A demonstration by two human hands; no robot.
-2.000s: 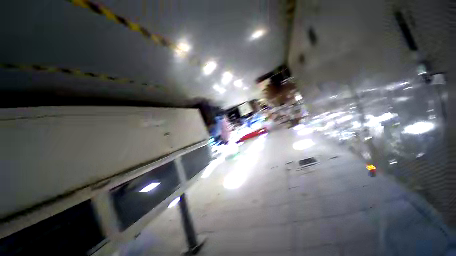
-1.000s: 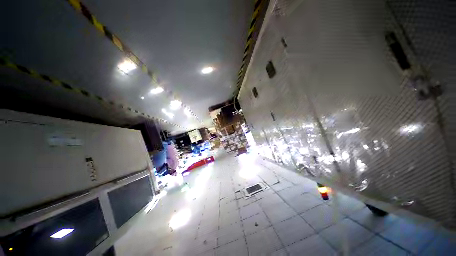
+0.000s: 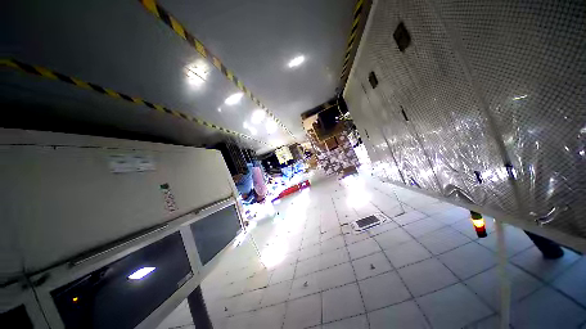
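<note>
Neither my left hand nor my right hand is in the picture. The view is upside down. Nearest on the left is a long cream machine cabinet (image 3: 96, 173) with dark windows (image 3: 128, 283) in a pale frame. On the right stand tall pale cabinets (image 3: 443, 96) with a grid pattern, wrapped in shiny plastic film. A small red-yellow signal light (image 3: 478, 223) shows beside their lower picture edge.
Grey floor (image 3: 257, 38) with yellow-black tape (image 3: 199, 48) runs between the machines at the top. Far ahead are brown cartons (image 3: 326, 133), a red hanging piece (image 3: 294, 190) and blurred people in blue and pink (image 3: 252, 183). The white tiled ceiling (image 3: 334, 276) fills the bottom.
The view has steadied and shifted, and the picture is sharper. Compared with one second ago, the far end, signal light and left cabinet sit further right in the picture.
</note>
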